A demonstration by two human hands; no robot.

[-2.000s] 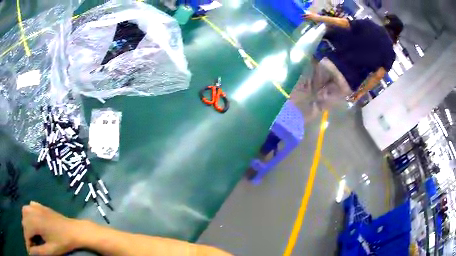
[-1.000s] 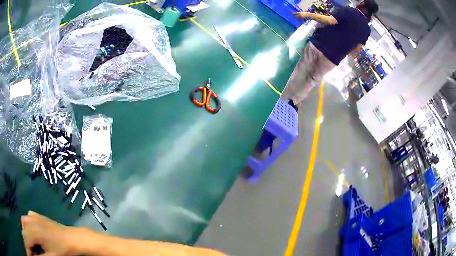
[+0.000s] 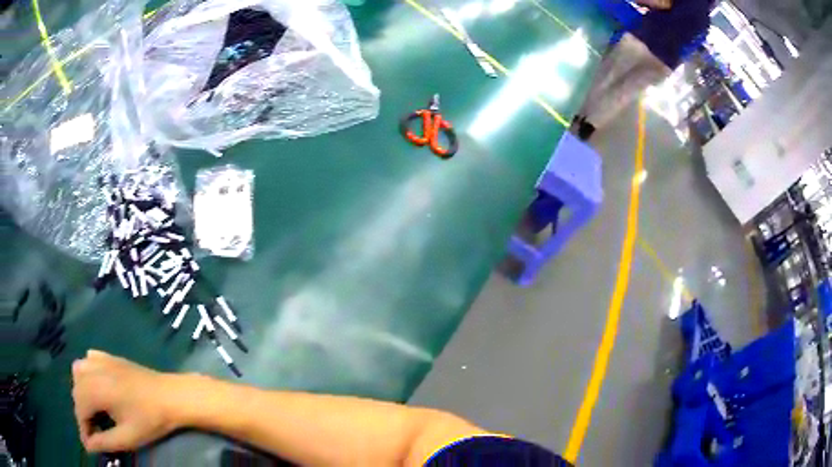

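Observation:
My right hand (image 3: 119,406) is at the lower left, bare, its fingers curled down; whether it holds anything is hidden. My left hand is out of the picture. A pile of black-and-white sleeves (image 3: 150,242) lies above my right hand, with several loose sleeves (image 3: 216,328) trailing toward my forearm. Short black tubes (image 3: 50,324) are scattered left of the pile. A dark heap of thin leads (image 3: 14,410) is cut off by the left edge.
A clear plastic bag (image 3: 46,191) lies beside the sleeves, and a second bag (image 3: 301,96) shows black parts. A small clear packet (image 3: 223,214) and orange-handled scissors (image 3: 431,129) lie on the green mat (image 3: 338,246). A purple stool (image 3: 566,187) stands beyond the table edge; a person stands behind it.
The view has shifted, so the table things sit farther right and higher. More of my right forearm and a dark sleeve show. The other person has straightened from a bent posture and is cut off at the top.

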